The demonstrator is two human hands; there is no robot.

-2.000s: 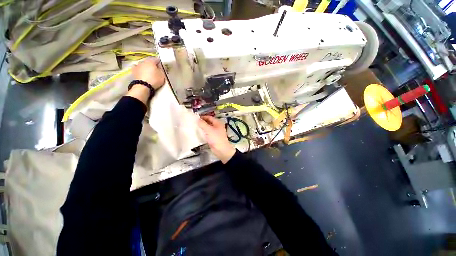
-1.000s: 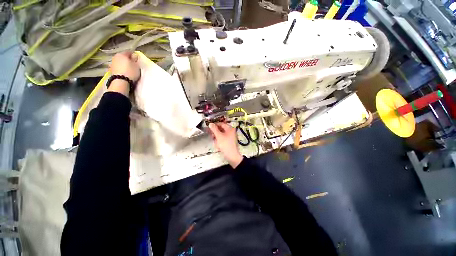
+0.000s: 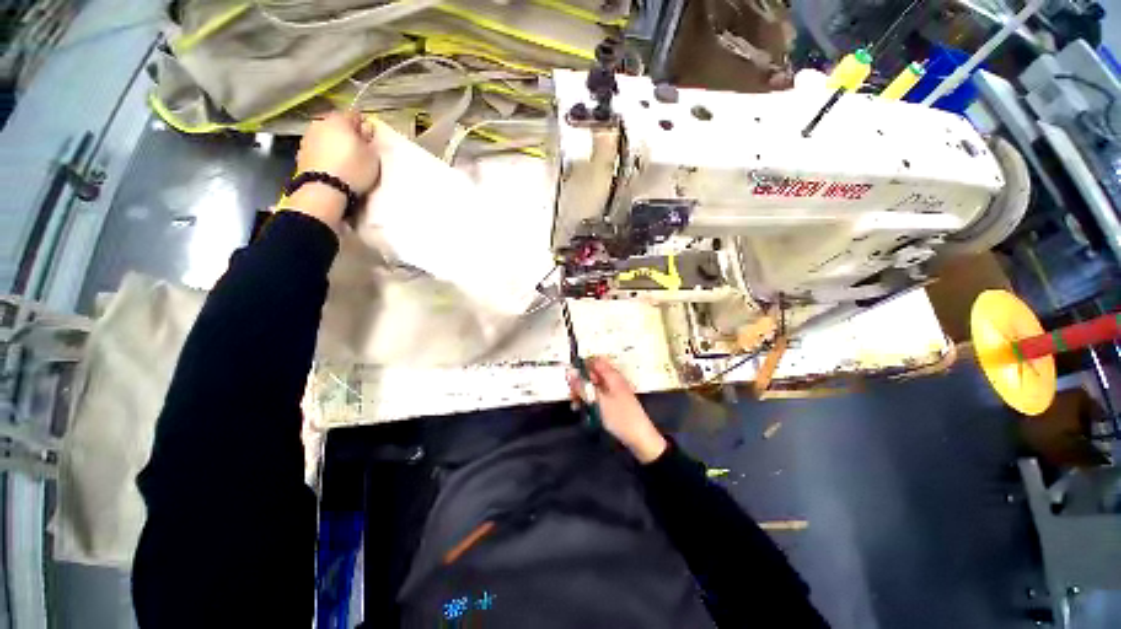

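My left hand point(image 3: 338, 157) is shut on the upper left corner of a beige canvas bag panel point(image 3: 436, 227), holding it up left of the sewing machine head point(image 3: 787, 184). The panel's right corner lies at the needle area point(image 3: 590, 264). My right hand point(image 3: 611, 403) holds dark scissors point(image 3: 575, 348) at the bed's front edge, with the blades pointing up toward the needle area. Yellow binding tape point(image 3: 652, 273) runs on the machine bed to the right of the foot.
A heap of bags with yellow edges point(image 3: 295, 62) lies behind at left. Beige bags point(image 3: 135, 418) hang at the lower left. A yellow tape reel point(image 3: 1010, 350) stands at right. Orange tape point(image 3: 771, 365) lies at the bed's right. Yellow thread cones point(image 3: 851, 70) stand behind the head.
My right hand has left the needle area, taken up the scissors from the bed and moved to the front edge. My left hand has pulled the panel out leftward. The view has shifted.
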